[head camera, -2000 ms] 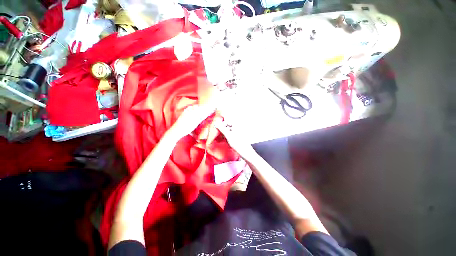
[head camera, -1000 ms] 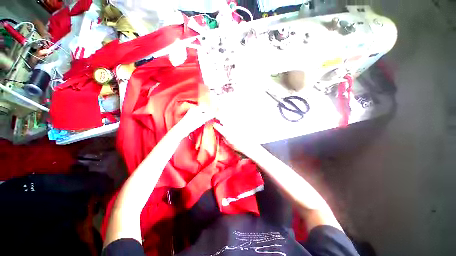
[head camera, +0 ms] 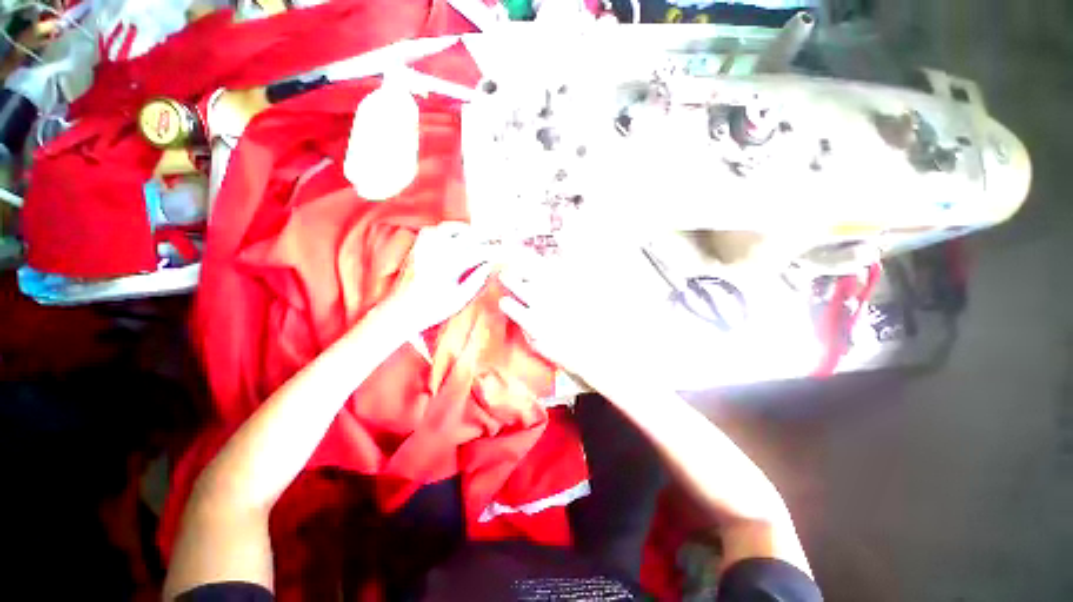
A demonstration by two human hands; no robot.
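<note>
A large red garment piece (head camera: 388, 400) lies over the machine table's left part and hangs over the lap, orange where light hits. My left hand (head camera: 441, 276) rests on the cloth just left of the machine's needle area, fingers bent at its edge. My right hand (head camera: 547, 312) is close beside it, fingertips at the same cloth edge; glare washes it out. The white sewing machine head (head camera: 753, 147) stands above both hands. The presser foot area (head camera: 541, 243) is overexposed, so the needle is unclear. A pale-edged flap of the cloth hangs at the lap.
Black-handled scissors (head camera: 710, 302) lie under the machine arm. Red strips (head camera: 845, 318) hang at the table's right. A white bottle-shaped object (head camera: 382, 141) lies on the cloth's upper part. A cluttered side tray (head camera: 112, 288) holds red pieces (head camera: 88, 218) and a yellow-gold round tin (head camera: 167, 122).
The view has moved closer and shifted. My left hand's fingers have spread and bent more at the cloth edge. The cloth has bunched differently below the hands, and its pale-edged flap hangs lower.
</note>
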